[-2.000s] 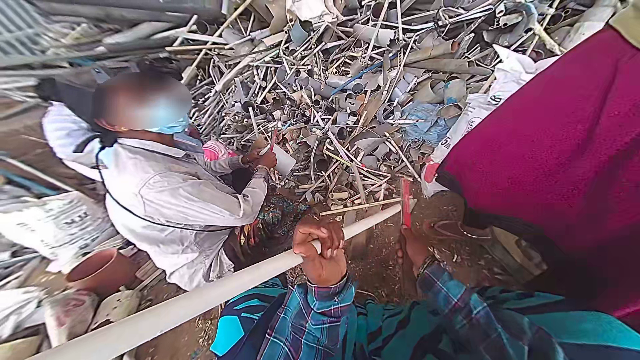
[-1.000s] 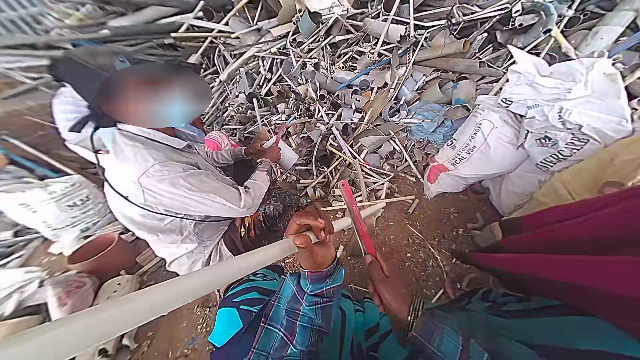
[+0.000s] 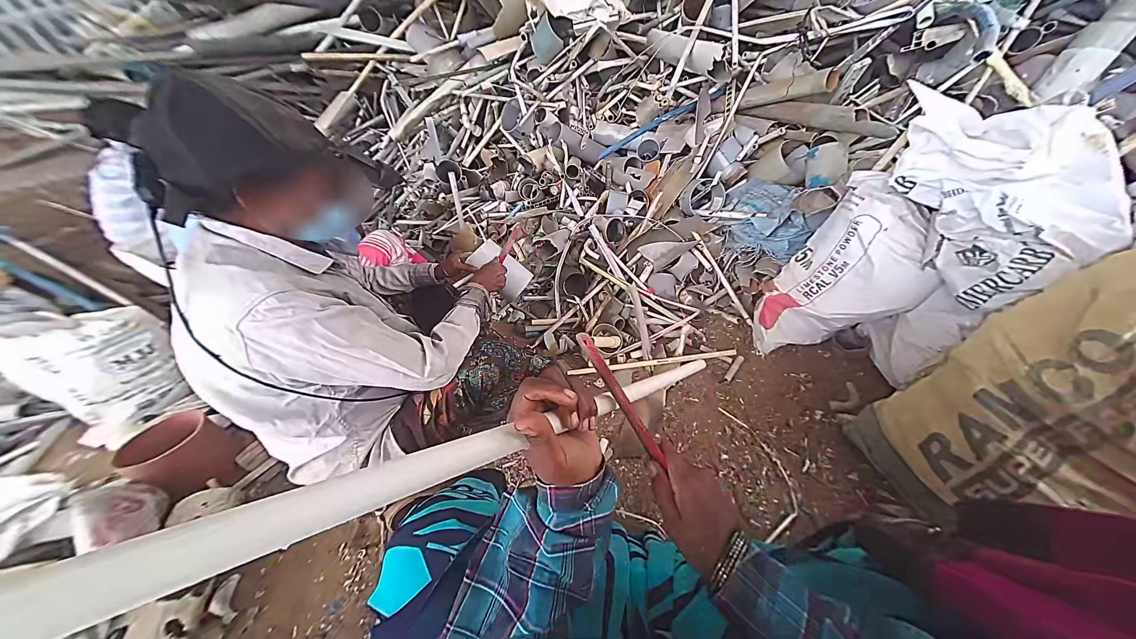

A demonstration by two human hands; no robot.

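A long white plastic pipe slants from the lower left to the middle of the view. My left hand is closed around it near its far end. In my right hand is a long, narrow red-handled tool, perhaps a blade, which lies across the pipe just beyond my left hand. Whether it touches the pipe I cannot tell. The pipe's far end points at bare soil beside the scrap pile.
At the left a seated co-worker holds a white pipe piece. A large heap of scrap pipes fills the back. White sacks and a tan sack stand at the right, a brown pot at the left.
Two seconds ago the red tool stood nearly upright by the pipe's far end; now it slants across the pipe nearer my left hand. The magenta cloth has moved back, showing the sacks.
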